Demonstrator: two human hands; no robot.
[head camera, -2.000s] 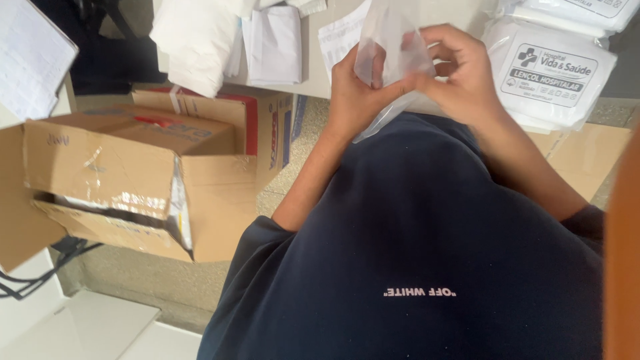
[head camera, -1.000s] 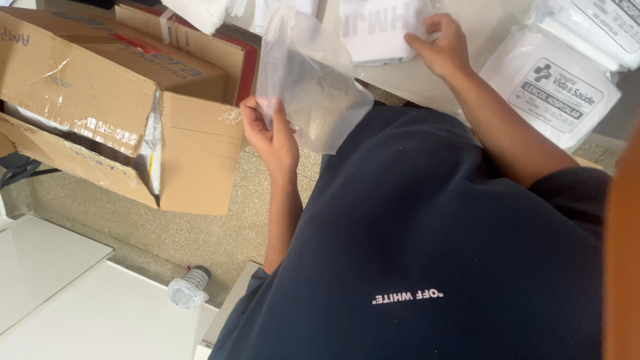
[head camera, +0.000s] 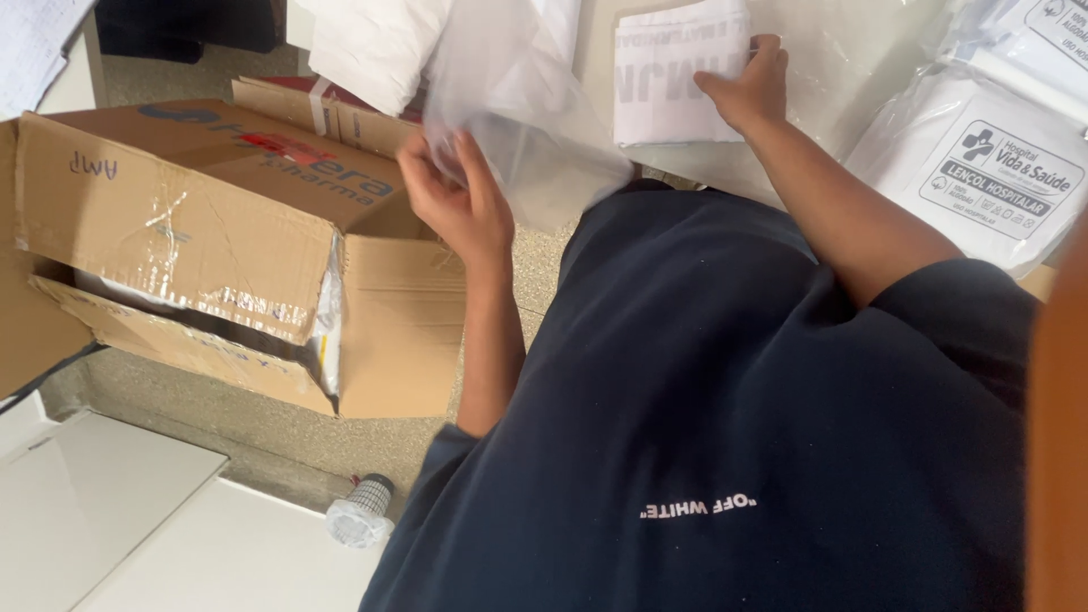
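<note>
My left hand (head camera: 463, 191) pinches a clear plastic bag (head camera: 552, 161), which hangs loosely to the right of the fingers over the table edge. My right hand (head camera: 752, 89) grips the right side of a folded white cloth (head camera: 676, 85) with grey lettering, thumb on top and fingers at its far edge. That cloth lies flat on the table. Farther right are folded white sheets in clear plastic packs (head camera: 977, 170), bearing printed writing. White cloths (head camera: 374, 51) lie at the table's edge, left of the bag and partly behind it.
A large cardboard box (head camera: 170, 221) with partly raised flaps stands on the floor at left, another box (head camera: 357, 119) behind it. A waste basket (head camera: 365, 510) with a plastic liner is at lower left, near white panels (head camera: 110, 476). Papers (head camera: 38, 51) lie at upper left.
My hands were together on the plastic bag two seconds ago; they have since parted. The right hand has moved to the folded cloth and now grips it. The left still holds the bag.
</note>
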